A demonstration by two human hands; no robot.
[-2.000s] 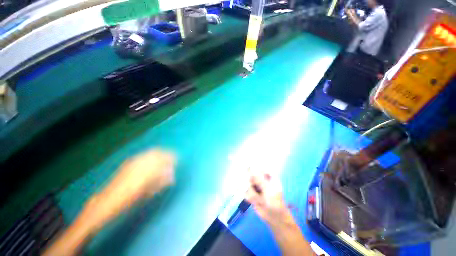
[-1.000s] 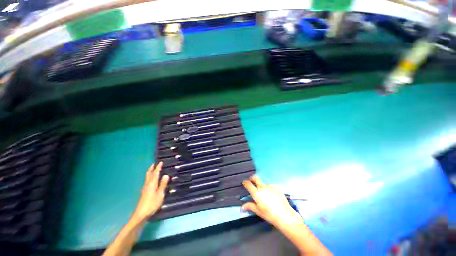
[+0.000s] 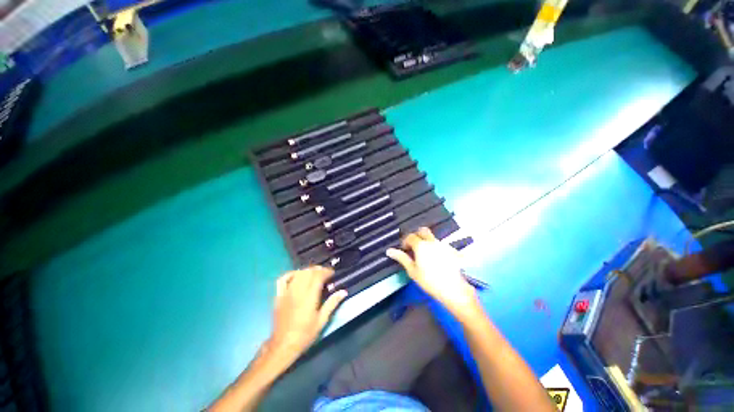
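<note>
A black slotted tray lies angled on the green bench top, with several slim black sticks with grey shafts in its grooves. My left hand is at the tray's near left corner, thumb and fingers around the left end of the nearest stick. My right hand is at the near right part of the tray, thumb and fingertips by that stick's right end. Whether either hand grips the stick or only touches it or the tray cannot be told.
The press and its control box with a red button stand at the right on the blue table. A small dark stick-like piece lies right of my right hand. Another dark tray is at the back. A striped hanging tool is above the bench.
The view has turned right, bringing the press back in. My left hand has moved from the tray's left side to its near left corner. My right fingertips are now by the nearest stick's end.
</note>
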